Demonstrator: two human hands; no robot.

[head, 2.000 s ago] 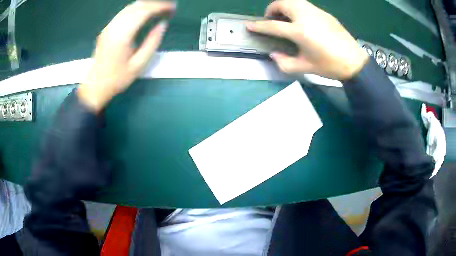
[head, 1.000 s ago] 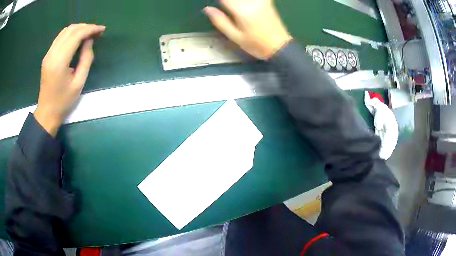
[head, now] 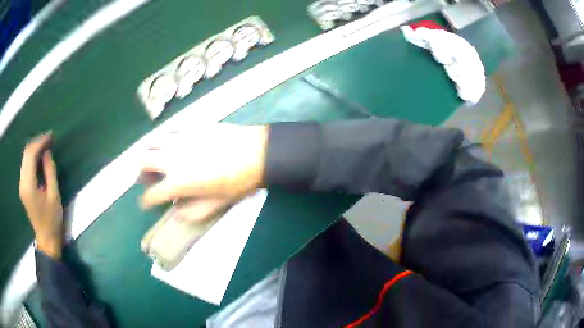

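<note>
A fixture tray [head: 205,61] with four round seats lies on the green surface beyond the white strip, tilted up to the right. A plain grey-brown cover plate [head: 168,246] is over the white paper sheet [head: 221,262]. My right hand [head: 202,170] is blurred and grips the cover plate from above, hiding its far end; whether the plate touches the paper cannot be told. My left hand [head: 43,192] is at the far left, empty, with thumb and fingers apart.
A second fixture tray [head: 342,9] lies at the top edge. The long white strip [head: 282,64] crosses the bench. A dark thin tool, perhaps tweezers [head: 336,95], lies right of the strip. A white bundle with red edge [head: 458,61] lies at the bench's right edge.
The view has turned. The cover plate has come off the fixture tray and moved over the paper in my right hand, leaving the round seats uncovered. My left hand remains apart from the work.
</note>
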